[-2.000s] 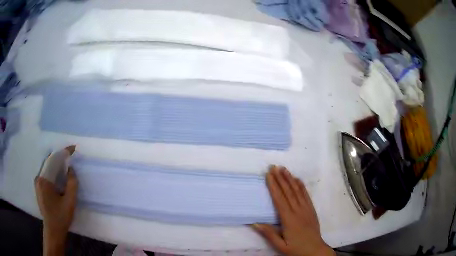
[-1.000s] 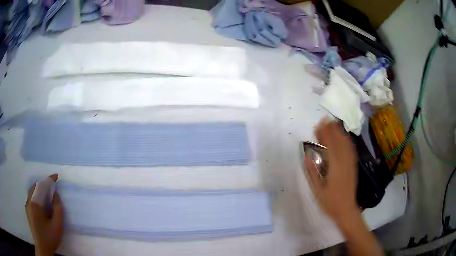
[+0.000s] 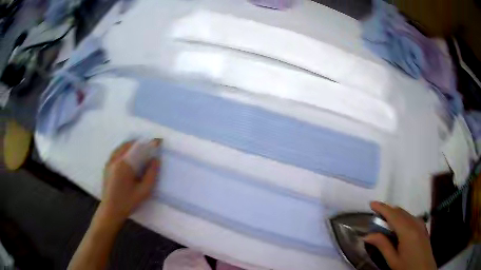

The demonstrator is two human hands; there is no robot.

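Observation:
The near light-blue stack (image 3: 242, 203) has a paler interlining strip lying along it. My left hand (image 3: 132, 171) is at its left end, closed on a small crumpled whitish piece (image 3: 141, 154). My right hand (image 3: 401, 237) grips the handle of the steam iron (image 3: 350, 232), whose silver pointed soleplate is at the right end of the near stack. Whether the soleplate touches the stack is unclear. The far light-blue stack (image 3: 258, 132) lies beyond, parallel to the near one. The view is blurred.
Two white interlining stacks (image 3: 295, 55) lie on the far side. A blue tied bundle (image 3: 68, 105) is at the left edge. Blue and lilac bundles (image 3: 409, 45) lie at the far right. White scraps (image 3: 459, 150) and the dark iron rest (image 3: 448, 211) are at the right.
My right hand went from the near stack to the parked iron, took hold of it and brought it left to the stack's right end. The camera view has turned and shifted.

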